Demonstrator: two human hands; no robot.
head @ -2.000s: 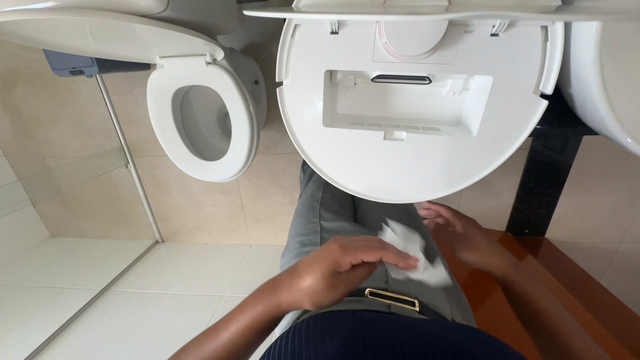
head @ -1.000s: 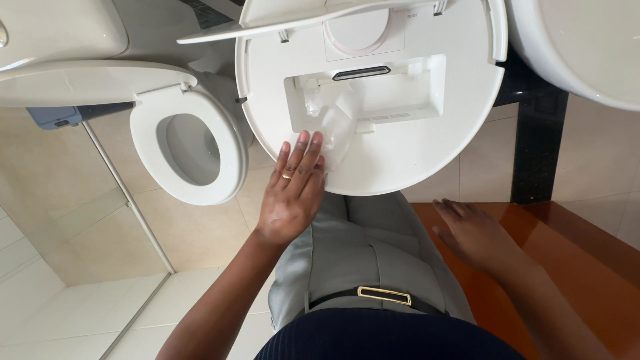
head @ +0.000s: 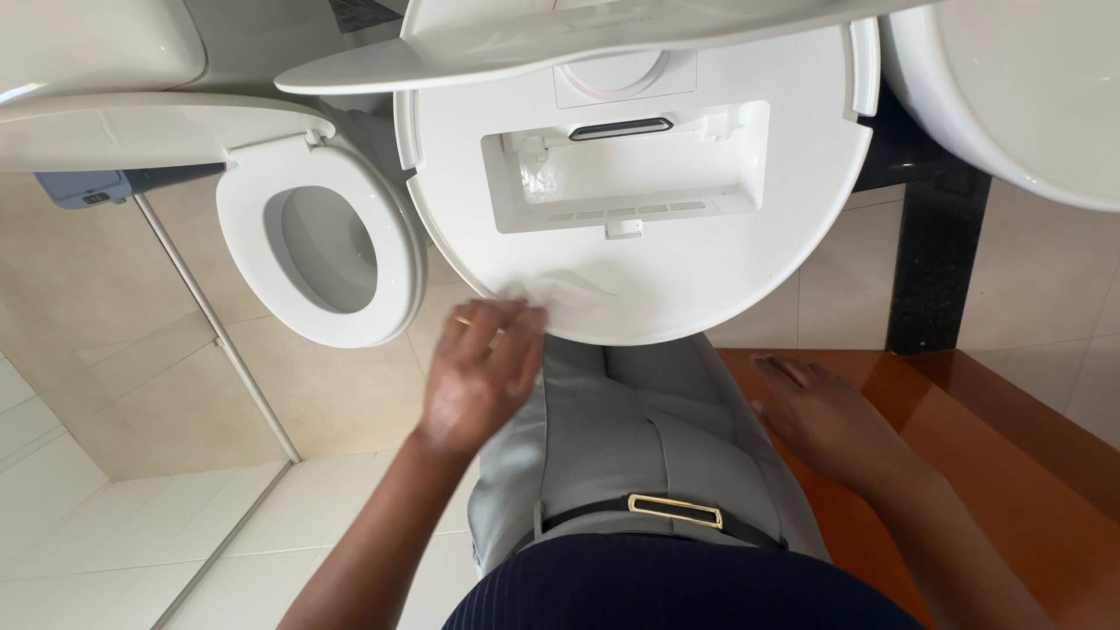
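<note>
My left hand (head: 490, 359), with a ring on one finger, is at the front left rim of a round white robot vacuum body (head: 709, 280). A thin white wipe (head: 573, 290) lies under its fingertips against the white surface; the hand is blurred. Above it, the rectangular recess (head: 630, 175) of the device shows bare white walls with a slotted strip and a dark-rimmed opening (head: 621, 129). The raised white lid (head: 490, 61) crosses the top. My right hand (head: 814, 411) hangs beside my right thigh over the orange surface, fingers loosely spread, holding nothing.
A white toilet (head: 324, 245) with its lid raised stands at the left. Beyond it are a blue-grey device (head: 87, 187) and a glass panel's metal rail (head: 219, 328). A white basin (head: 1024, 96) is at upper right, above a black stone post (head: 936, 262).
My left hand went from over my lap to the white device with the wipe, then from beside the recess down to the front rim. My right hand moved away from the wipe.
</note>
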